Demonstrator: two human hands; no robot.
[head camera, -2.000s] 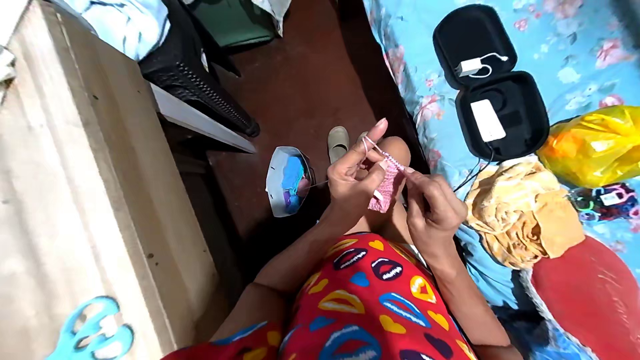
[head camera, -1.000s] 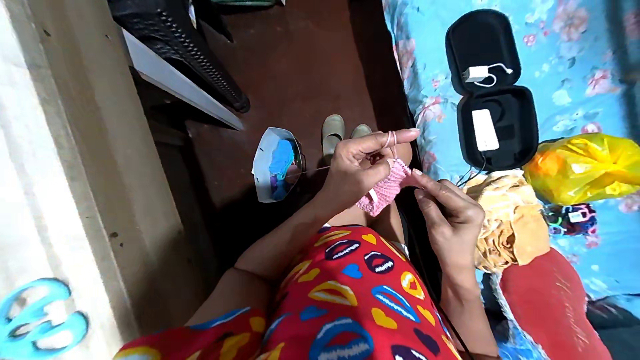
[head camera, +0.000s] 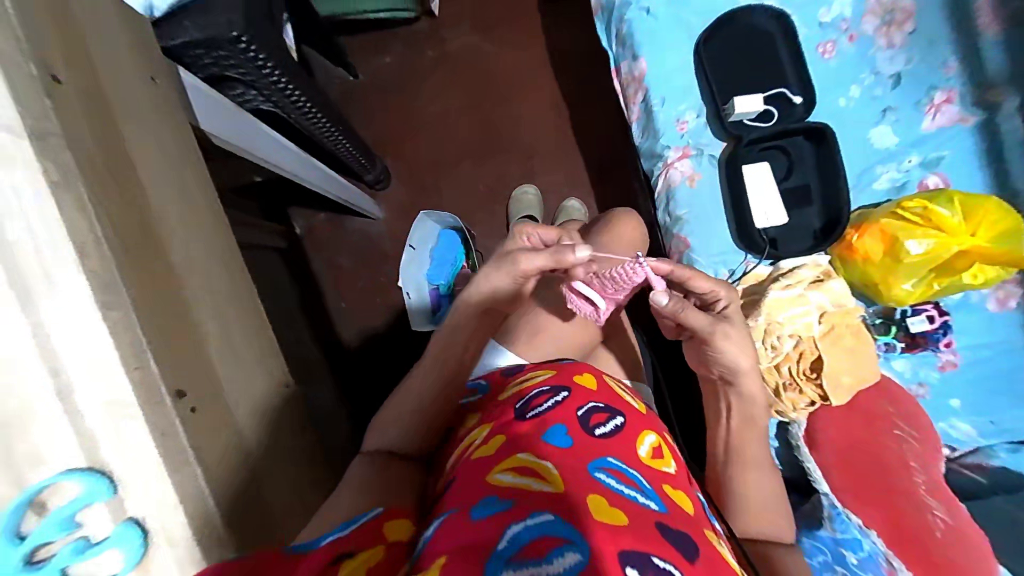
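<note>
Above my bare knees hangs a small pink piece of crochet with a white strip on its lower left part. My left hand pinches a strand of pink yarn between thumb and finger, and the strand runs taut to the top edge of the piece. At the right end of the work, my right hand holds what looks like a crochet hook; only its small tip shows, and the fingers cover the rest. A white container with blue and purple yarn stands left of my knees.
On my right, a bed with a blue floral sheet holds an open black case, a yellow plastic bag, tan cloth and a red cushion. A wooden surface and a black plastic chair are at left.
The yarn that was looped around my raised left fingers is now pinched and stretched toward the work. My left hand has drawn away from my right hand.
</note>
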